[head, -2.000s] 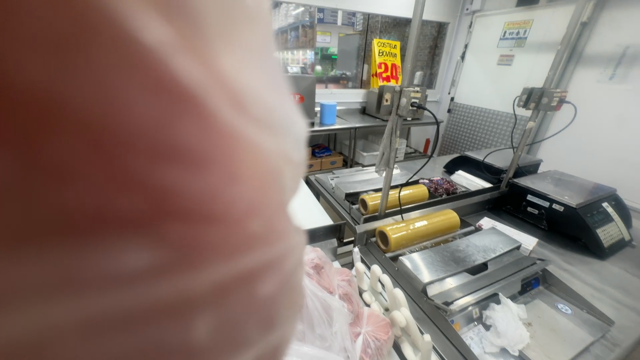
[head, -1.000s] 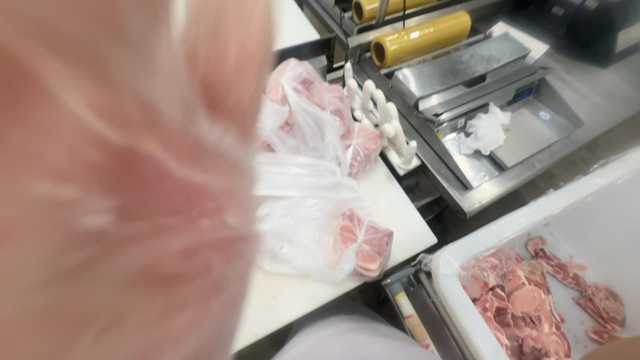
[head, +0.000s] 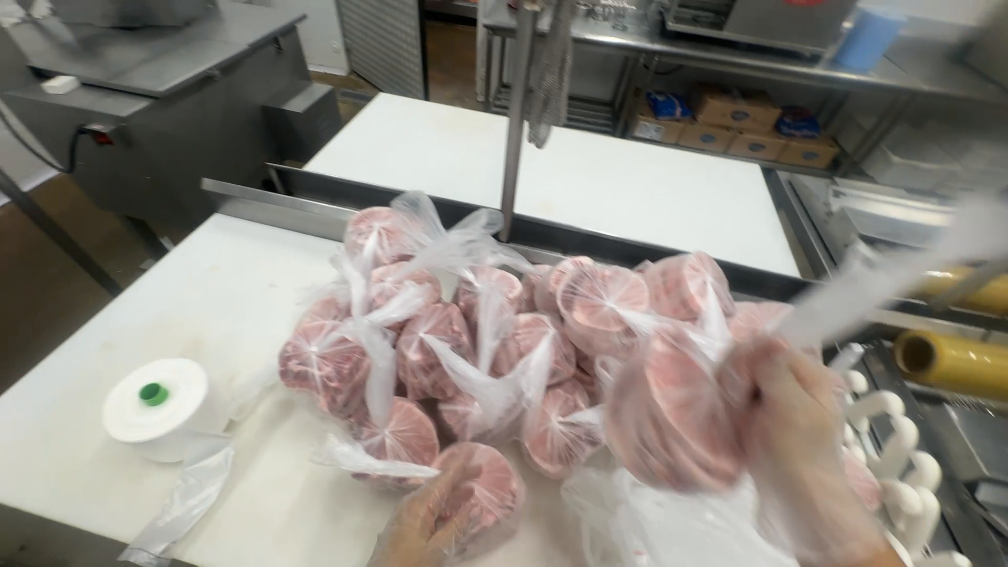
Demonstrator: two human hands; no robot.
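Observation:
My right hand (head: 787, 394), blurred, grips the gathered neck of a clear plastic bag of sliced pink meat (head: 677, 413), whose loose end sticks up to the right. At the bottom centre my left hand (head: 429, 508) lies against another bag of meat (head: 490, 496); whether its fingers grip the bag is unclear. Thin clear plastic seems to cover both hands. Beyond them, several tied bags of meat (head: 433, 350) are heaped on the white cutting board (head: 236, 276). A roll of plastic bags (head: 156, 400) with a green core stands at the left, its free end trailing toward the near edge.
A metal pole (head: 516, 134) with hanging chain mesh (head: 550, 79) rises behind the heap. Another white board (head: 646, 185) lies beyond. White looped plastic pieces (head: 898, 449) and yellow film rolls (head: 953, 362) are at the right. Crumpled white bags (head: 677, 520) lie near my right hand.
The view has swung far to the left. The large blurred pink thing that filled the left side earlier no longer blocks the view, and both my hands now show.

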